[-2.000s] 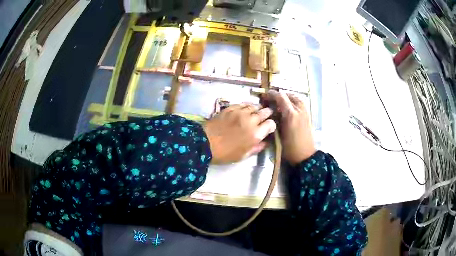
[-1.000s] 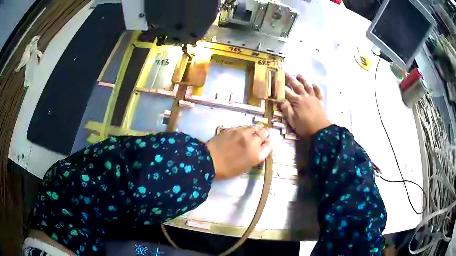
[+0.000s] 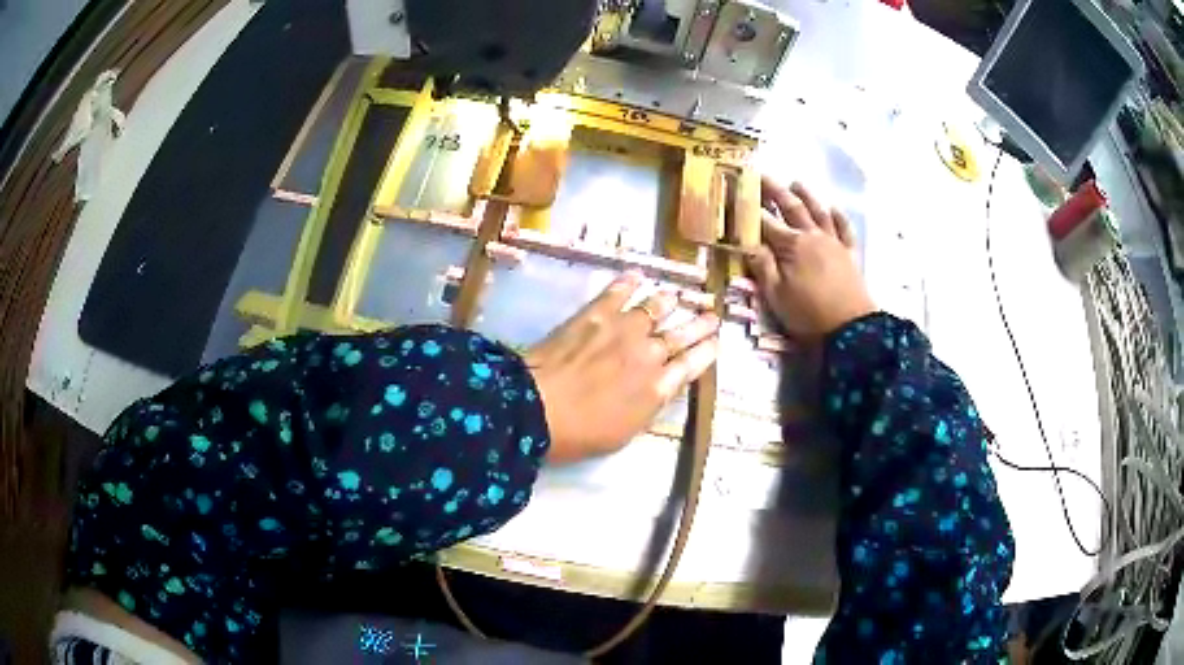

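A brown handle strap [image 3: 693, 468] hangs in a U loop over the table's front edge; its two ends run up under the yellow clamp frame [image 3: 623, 120]. My left hand [image 3: 621, 364] lies flat on the pale template plate [image 3: 526, 301], fingers spread, fingertips at the strap's right leg. My right hand [image 3: 813, 260] lies flat beside the frame's right presser, fingers apart, holding nothing. The dark sewing machine head [image 3: 500, 46] stands above the frame's left presser, its needle area lit.
A dark mat [image 3: 195, 195] lies left, with a white cloth scrap [image 3: 94, 137] and brown straps [image 3: 39, 195] beyond. A control screen [image 3: 1058, 81], a red thread cone [image 3: 1078, 208], a black cable and pale straps [image 3: 1127, 390] are at the right.
My right hand has moved from the strap to beside the right presser. My left hand has let go of the strap and flattened on the plate. The view has shifted.
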